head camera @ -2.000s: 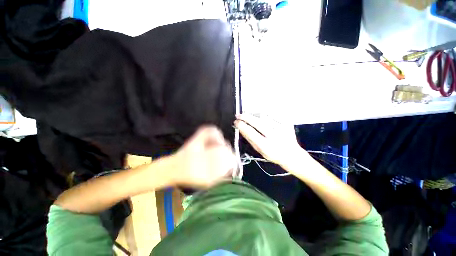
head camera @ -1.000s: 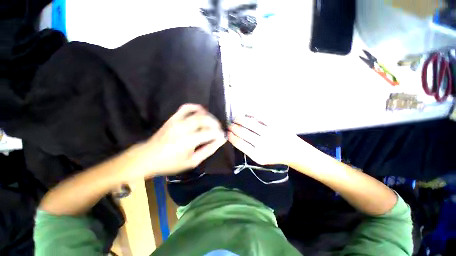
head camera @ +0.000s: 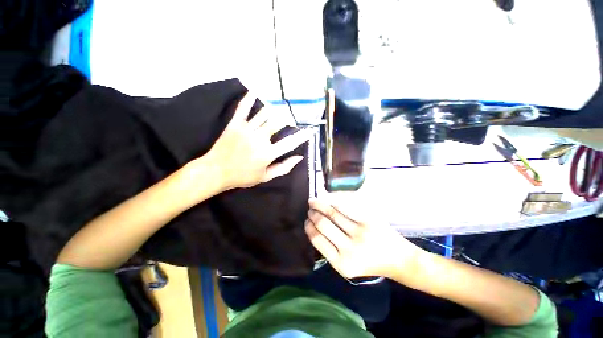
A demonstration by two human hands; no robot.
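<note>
Dark brown-black fabric lies on the white table left of the needle area and hangs over the front edge. A thin white cord or tape runs along its right edge. My left hand rests flat on the fabric, fingers spread, fingertips near the needle area. My right hand has its fingertips together on the cord at the fabric edge, nearer my lap. The white sewing machine head with a shiny dark front part is just right of the cord. The exact stitching point is too blurred to tell.
Snips, a small tan block and red-handled scissors lie on the table at right. A dark thread runs down to the needle area. A wooden board with a blue stripe is below left.
My left hand has moved forward and spread out on the fabric. The view has shifted, so the machine head now shows and the phone is no longer visible. My right hand stays by the fabric edge.
</note>
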